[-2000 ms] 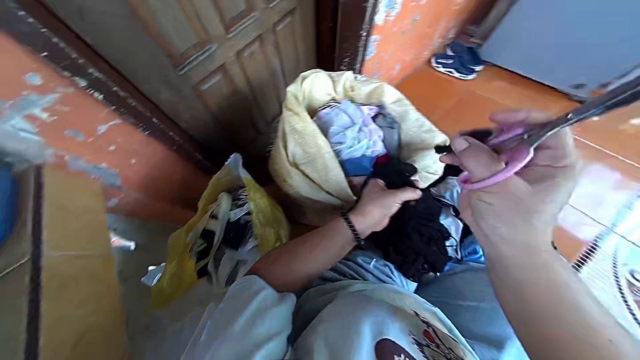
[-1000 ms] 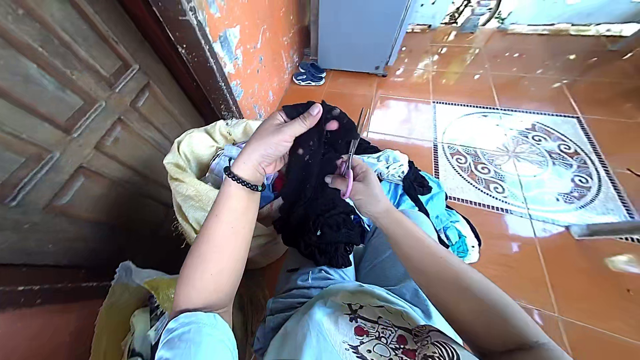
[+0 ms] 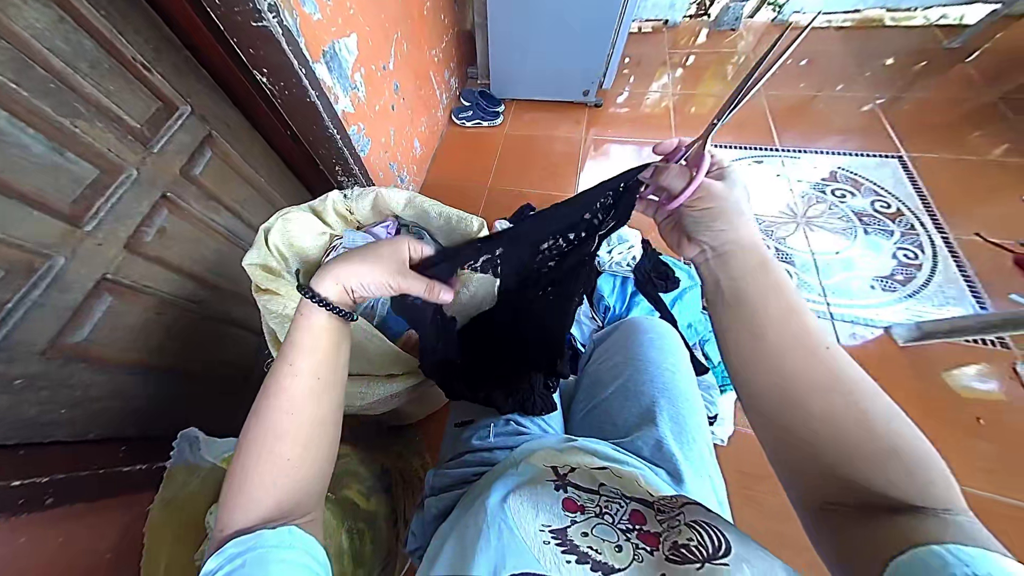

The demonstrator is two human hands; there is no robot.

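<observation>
A black lace garment (image 3: 520, 288) with holes in it is stretched between my two hands above my lap. My left hand (image 3: 380, 276), a beaded bracelet (image 3: 324, 302) at its wrist, grips the left edge of the cloth. My right hand (image 3: 696, 200) pinches the upper right corner and also holds scissors (image 3: 724, 108) by their pink handles, the blades pointing up and away, slightly apart. Behind my left hand stands a pale woven sack (image 3: 292, 240) with mixed clothes in it. Light blue cloth (image 3: 632, 292) lies beyond my knee, under the garment's right side.
A yellow bag (image 3: 180, 496) stands at lower left, beside the wooden door (image 3: 144, 200). Dark blue shoes (image 3: 478, 108) sit by the orange wall (image 3: 384, 72), near a grey cabinet-like object (image 3: 552, 48). A patterned tile panel (image 3: 840, 224) and a greyish bar (image 3: 960, 326) are on the right.
The black garment, bunched over my lap two seconds ago, is now spread out between my hands. My right hand has moved up and outward from the cloth's middle since one second ago.
</observation>
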